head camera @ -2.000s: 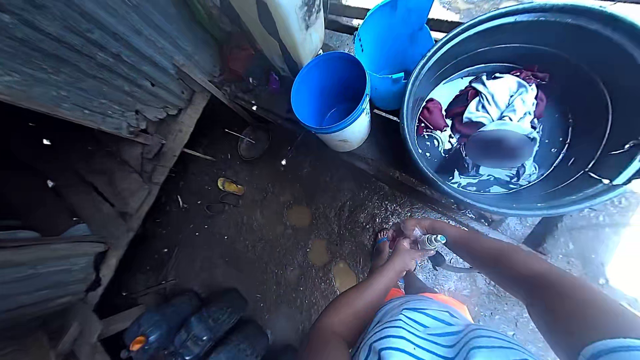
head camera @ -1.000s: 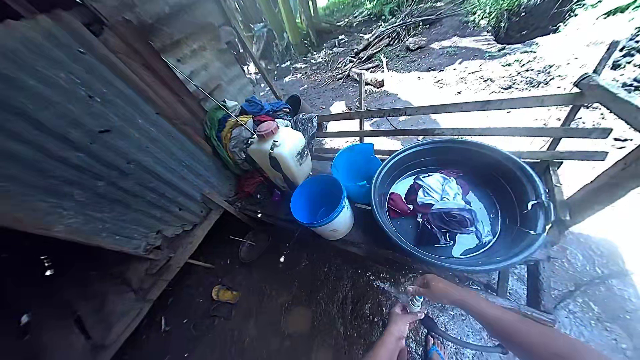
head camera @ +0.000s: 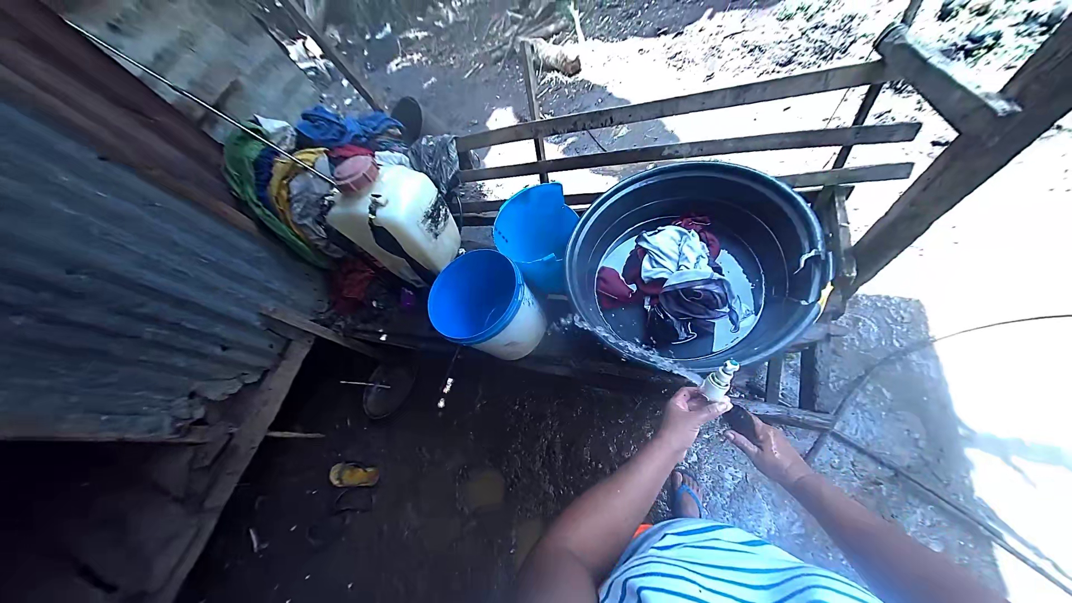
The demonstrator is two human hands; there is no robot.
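My left hand (head camera: 688, 414) grips a pale nozzle-like fitting (head camera: 718, 383) just below the front rim of a large black tub (head camera: 588, 322). A thin jet of water runs from the fitting up and left, toward the white bucket with a blue rim and inside (head camera: 515, 331). At the lower right of the fitting, my right hand (head camera: 766, 448) holds a short dark piece (head camera: 740, 422), apparently the hose end, partly hidden by the fingers. Dark red, white and dark wet clothes (head camera: 674, 255) lie in water in the tub.
A broken-edged blue bucket (head camera: 540, 230) stands behind the white one. At left are a large jerrycan (head camera: 398, 218) and piled clothes (head camera: 289, 180). Wooden rails (head camera: 687, 105) run behind the tub. A dark hose (head camera: 904, 473) crosses the concrete. A yellow slipper (head camera: 354, 476) lies on wet ground.
Both hands have come up closer to the tub's front rim. The water jet now reaches toward the white bucket. The view has tilted up and shifted.
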